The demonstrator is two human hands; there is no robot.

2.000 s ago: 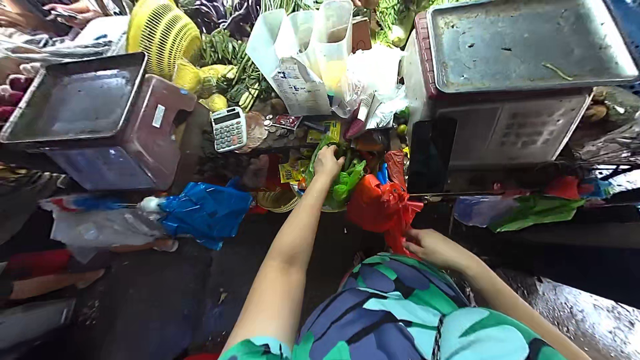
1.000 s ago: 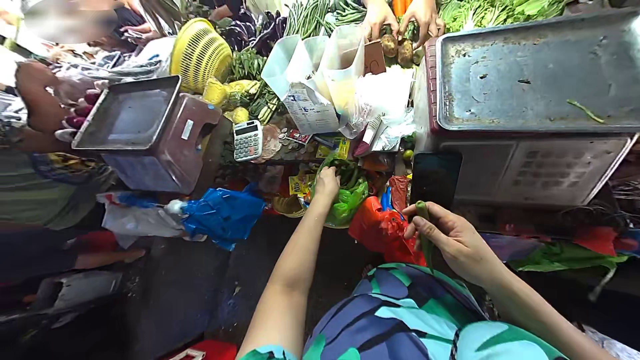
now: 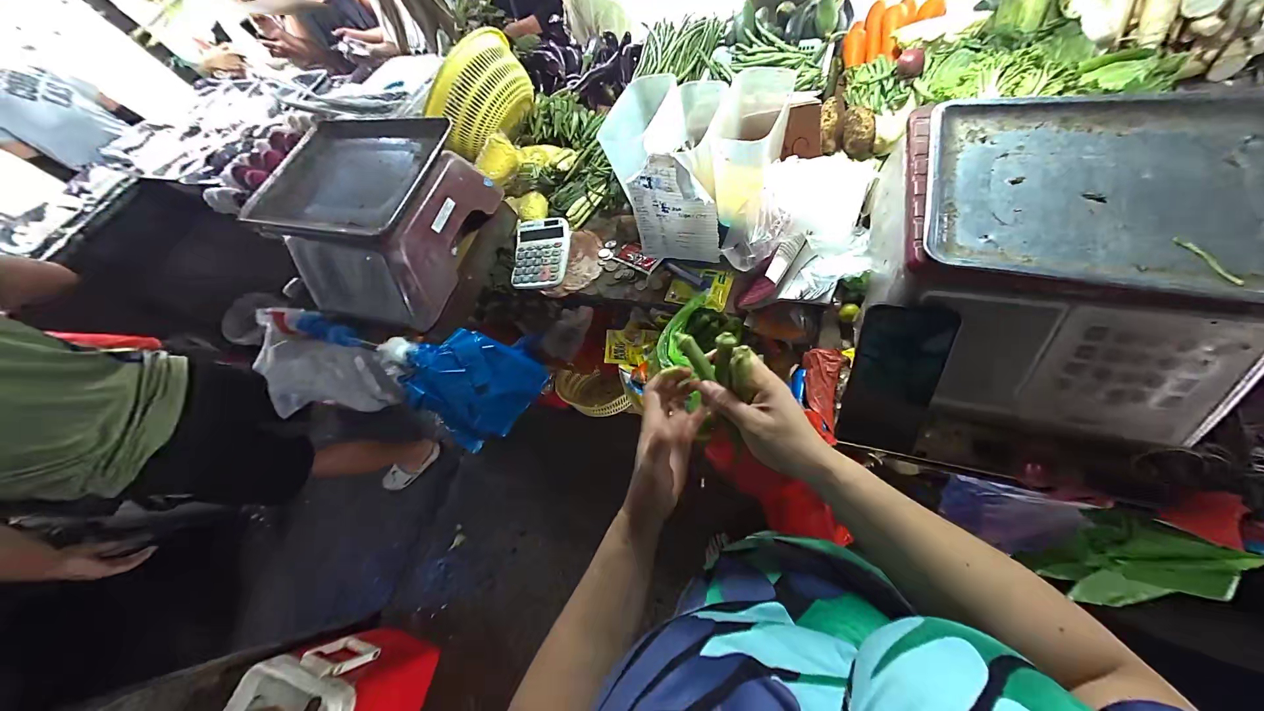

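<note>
My right hand (image 3: 765,410) grips several green vegetable stalks (image 3: 726,363), cut ends up, possibly okra or stems. Beside it my left hand (image 3: 669,420) is at the edge of a green plastic bag (image 3: 675,331); its fingers are curled near the bag and stalks, and their exact hold cannot be told. Dark green produce shows inside the bag. Below my hands hangs a red plastic bag (image 3: 790,494).
Two weighing scales with metal trays (image 3: 346,183) (image 3: 1086,188) flank the stall. Between them are a calculator (image 3: 541,254), coins, plastic holders (image 3: 741,138) and a paper with writing. Blue bags (image 3: 474,380) hang left. A person in a green shirt (image 3: 89,415) is at far left.
My right hand has moved left from beside the red bag to the green bag and now holds several stalks. The hands seen on brown vegetables at the top are gone.
</note>
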